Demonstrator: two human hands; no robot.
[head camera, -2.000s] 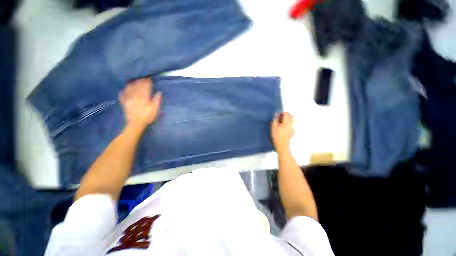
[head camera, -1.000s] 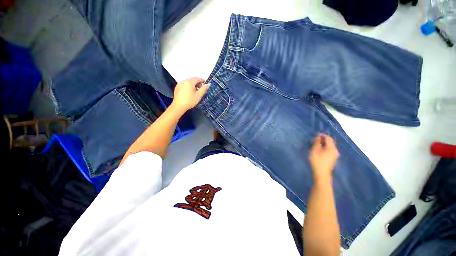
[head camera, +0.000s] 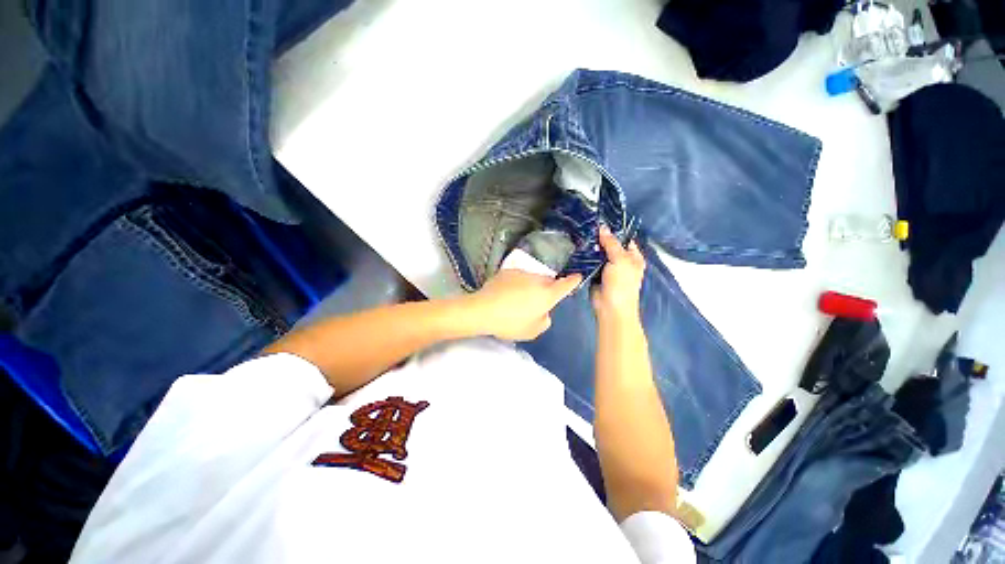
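Note:
Blue faded jeans (head camera: 705, 165) lie on the white table with both legs pointing right. The waist is open towards me and shows the paler inside and white pocket cloth. My left hand (head camera: 520, 300) is at the near edge of the waistband, its fingers gripping the cloth. My right hand (head camera: 619, 264) pinches the waistband near the fly, just right of my left hand. The fly details between the fingers are too small to tell. I see no tool in either hand.
More jeans (head camera: 143, 297) hang at the left over something blue. At the right are a red cylinder (head camera: 847, 305), a black phone (head camera: 771, 425), a clear bottle (head camera: 865, 228), dark cloth (head camera: 948, 176) and a denim pile (head camera: 816, 474). A tan piece (head camera: 690, 516) lies at the near table edge.
The jeans were laid flat with the waist closed; now the waist is raised and open. My right hand has moved from the leg to the waistband, and my left hand has moved right.

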